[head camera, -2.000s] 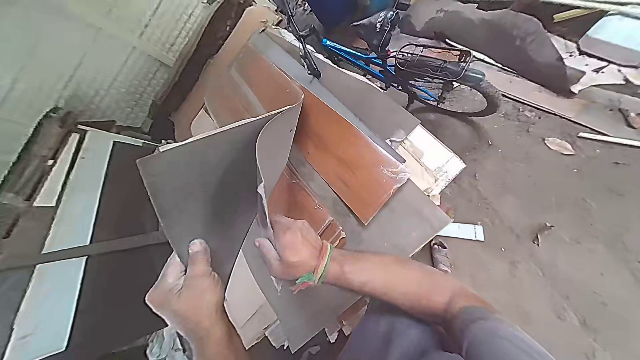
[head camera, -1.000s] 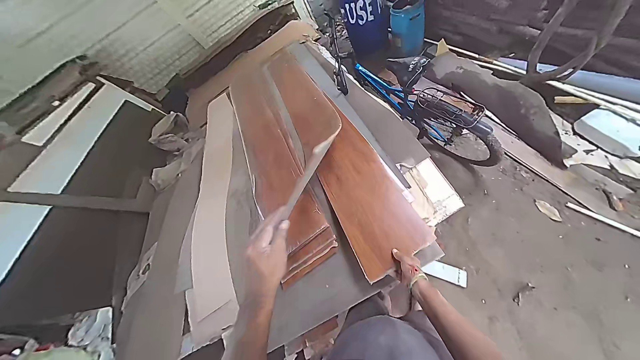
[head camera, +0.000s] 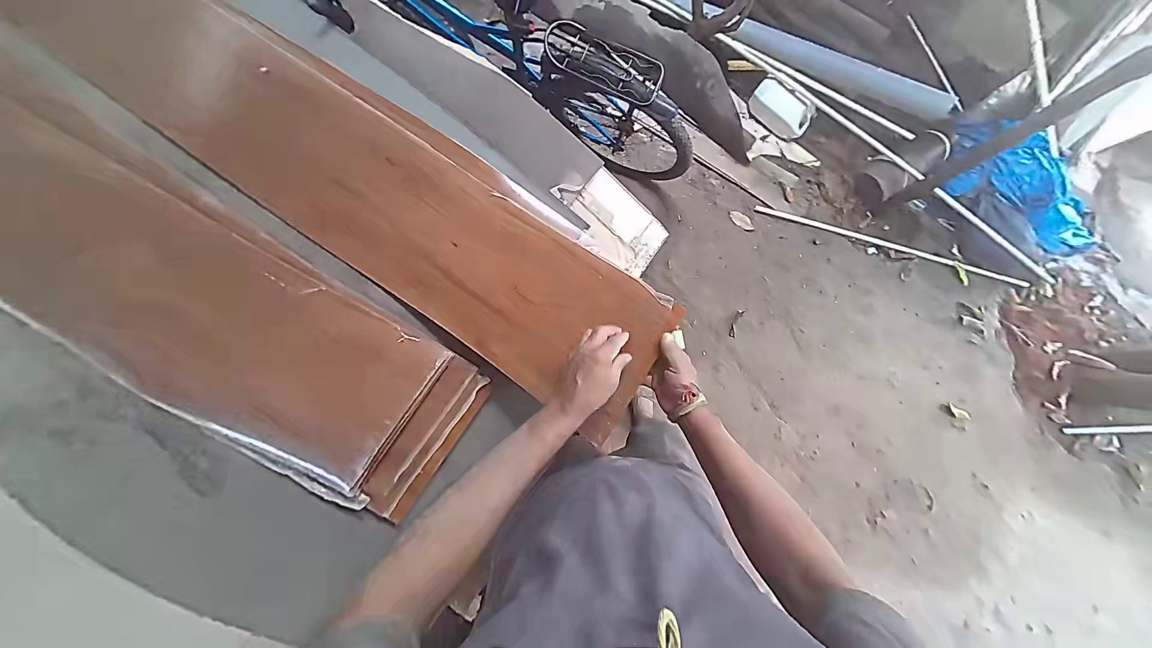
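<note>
A long brown wood-grain sheet (head camera: 423, 234) runs from the upper left to just before my body. On its near end rests my left hand (head camera: 594, 367), fingers slightly curled, with nothing visibly gripped. My right hand (head camera: 675, 373), with a band at the wrist, holds the sheet's near right corner, thumb on top and fingers hidden below. To the left lies a stack of similar brown sheets (head camera: 234, 315), their near ends stepped. Both rest on larger grey sheets (head camera: 153, 459).
A bicycle (head camera: 621, 108) with a rear rack stands beyond the sheets. White rods (head camera: 891, 245), a large pipe (head camera: 837, 63) and blue plastic sheeting (head camera: 1026, 189) lie at the upper right. A pale broken panel (head camera: 616, 216) juts out beside the brown sheet.
The grey-faced sheet both hands held bent up two seconds ago is no longer raised. My left hand has moved from a lifted sheet edge onto the right-hand brown sheet. The view has shifted right.
</note>
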